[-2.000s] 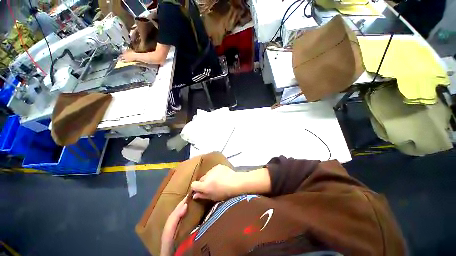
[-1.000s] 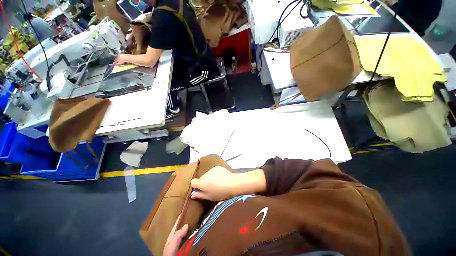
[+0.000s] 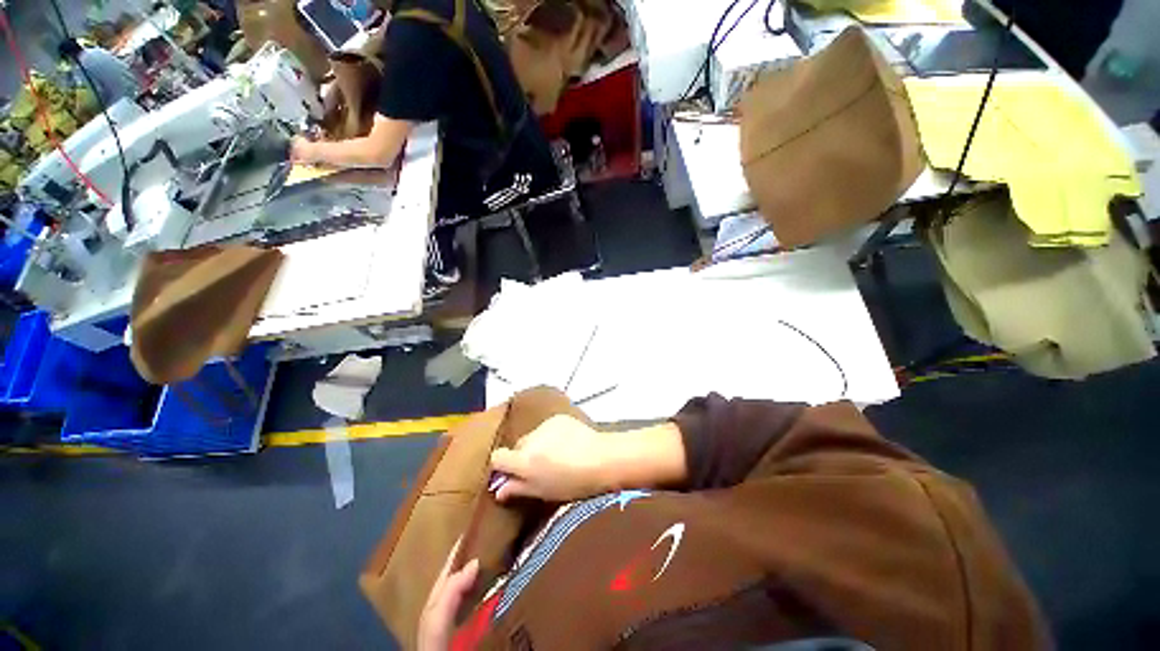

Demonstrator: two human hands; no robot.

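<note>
A brown sewn panel (image 3: 433, 509) with seam lines and darker red-brown edges is held against my front. My right hand (image 3: 560, 460) pinches its upper seam edge, and a tiny dark or silvery glint shows at the fingertips; I cannot tell what it is. My left hand (image 3: 445, 608) is lower, cut off by the bottom of the picture, with its fingers on the same edge. The panel's right side is hidden behind my right hand and the printed sweatshirt.
A white tabletop (image 3: 712, 337) with dark thread-like lines stands beyond my hands, with crumpled white cloth (image 3: 528, 324) at its left. Brown panels hang over table corners at left (image 3: 197, 312) and right (image 3: 827, 140). Blue crates (image 3: 191, 413) stand left. A person in black (image 3: 464, 115) sits at a sewing machine.
My left hand has slid down along the panel's edge from where it was two seconds ago, away from my right hand. My right hand remains at nearly the same place.
</note>
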